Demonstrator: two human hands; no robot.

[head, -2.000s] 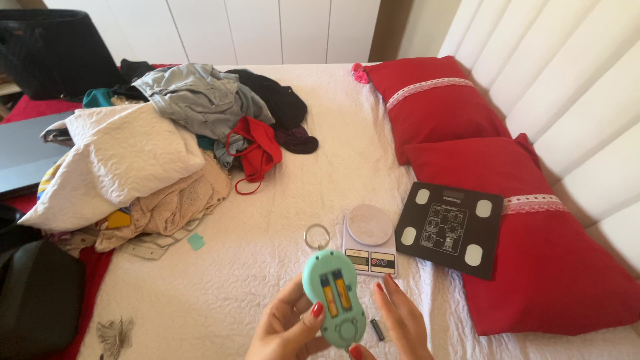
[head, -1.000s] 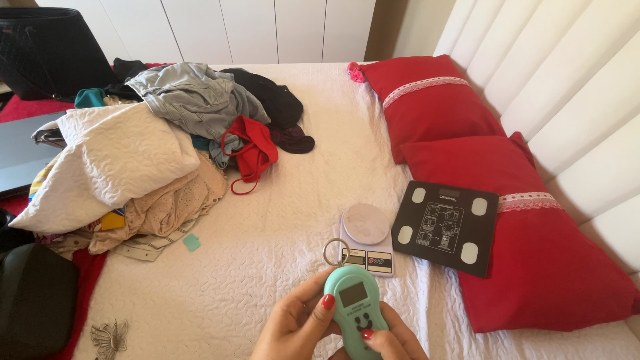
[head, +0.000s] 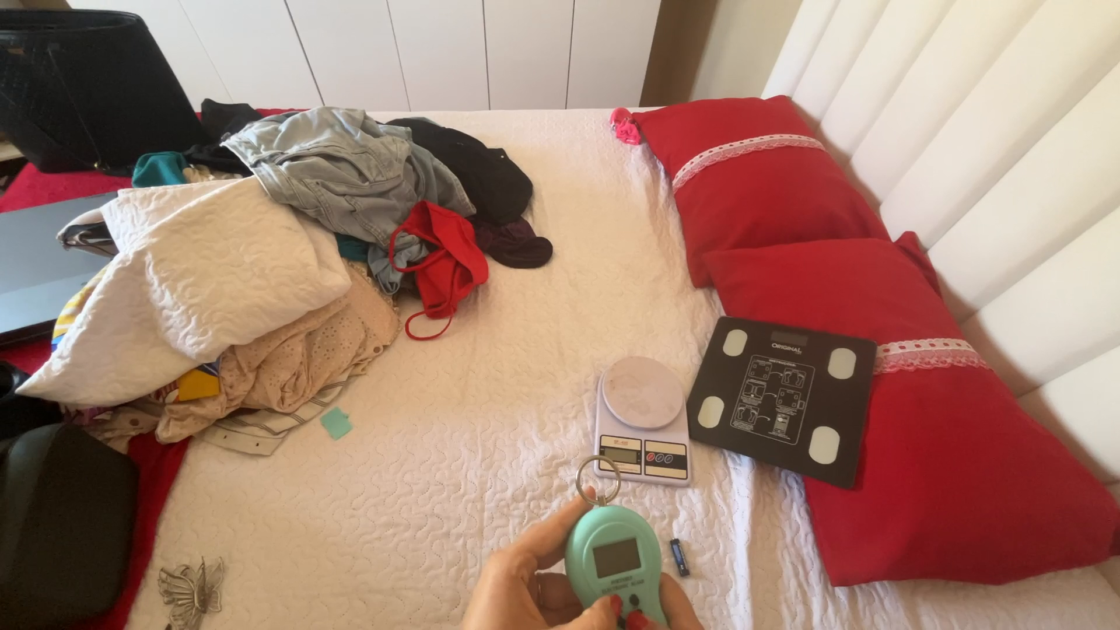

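Note:
A mint-green portable electronic hanging scale (head: 615, 549), with a metal ring at its top, faces me at the bottom of the view. My left hand (head: 534, 582) grips it from the left, thumb near the buttons. My right hand (head: 675, 604) holds its lower right side, partly cut off by the frame edge, a thumb by the buttons. The small display looks blank. Just beyond the ring lies a white kitchen scale (head: 643, 420) with a round platform. A dark battery (head: 680, 557) rests on the quilted bedspread, right of the hanging scale.
A black bathroom scale (head: 783, 398) leans on a red pillow (head: 945, 490), with another red pillow (head: 761, 184) behind. Piled clothes (head: 350, 175) and folded white quilted fabric (head: 219, 271) lie left. Further left are a black bag (head: 87, 87), a laptop (head: 44, 262) and a dark case (head: 66, 525).
Two seconds ago the hanging scale showed its open battery compartment with batteries inside. It has been turned over, and its display side now faces me. The battery on the bed is in view again.

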